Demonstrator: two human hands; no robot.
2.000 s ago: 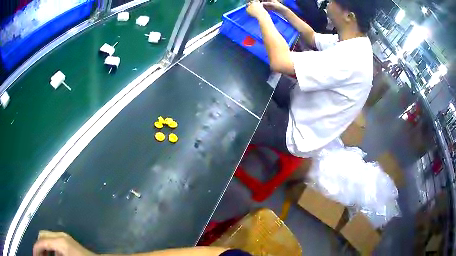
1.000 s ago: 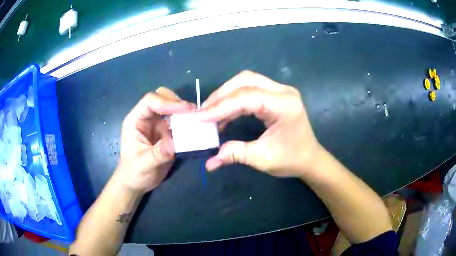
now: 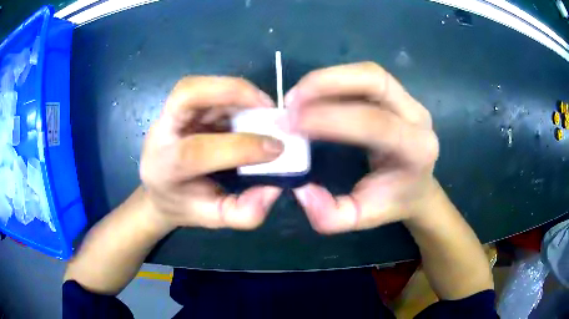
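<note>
A white unit (image 3: 293, 154) with a dark lower end is held above the bench in the middle of the view. A thin white stem (image 3: 279, 80) sticks up from its far side. My left hand (image 3: 209, 152) grips its left side, with a finger across the white face and the thumb at the dark end. My right hand (image 3: 368, 146) holds its right side, with fingers at the upper edge and the thumb by the dark end. Both hands are slightly blurred. The fingers hide parts of the unit.
A blue bin (image 3: 59, 156) with frosted clear covers (image 3: 22, 134) stands at the left. Several yellow parts (image 3: 559, 118) lie at the far right on the dark bench (image 3: 187, 249). A pale rail (image 3: 106, 9) runs along the back. Plastic wrap (image 3: 524, 283) shows at lower right.
The view has swung from the bench's right part to my hands. Since a second ago, my left finger has moved across the white face, both thumbs are at the dark end, and the blue wire no longer shows.
</note>
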